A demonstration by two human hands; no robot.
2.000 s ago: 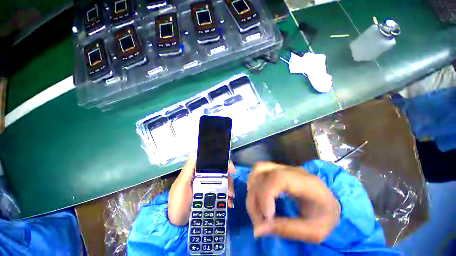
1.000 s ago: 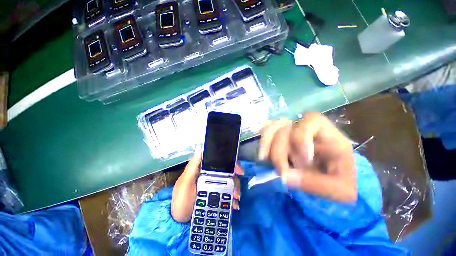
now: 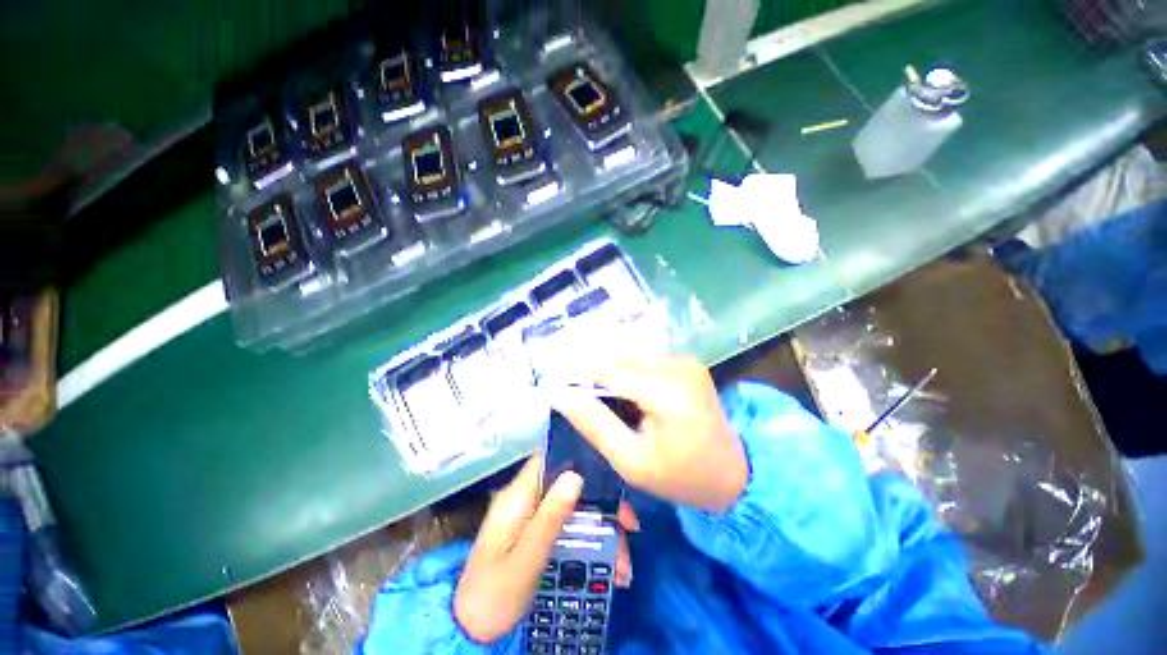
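Observation:
An open silver flip phone [image 3: 572, 589] with a black upper half is held above the lap, keypad toward me. My left hand [image 3: 518, 544] grips it around the hinge, with the thumb on the lower part of the screen. My right hand [image 3: 666, 429] is over the top of the screen half, its fingertips pinched at the upper edge. Something pale shows near those fingertips, but I cannot tell what it is. The white lens tray [image 3: 448, 425] with dark pieces lies just beyond the phone on the green bench.
A large clear phone tray [image 3: 371, 275] holds several closed phones at the back left. A crumpled white cloth [image 3: 774, 220] and a solvent bottle [image 3: 906, 132] stand right of it. Below the bench edge, a carton holds plastic bags [image 3: 1011, 493] and a screwdriver [image 3: 866, 436].
My right hand has moved left from beside the phone onto the top of its screen half. My left thumb now lies on the screen. The view has shifted, showing more of the phone tray.

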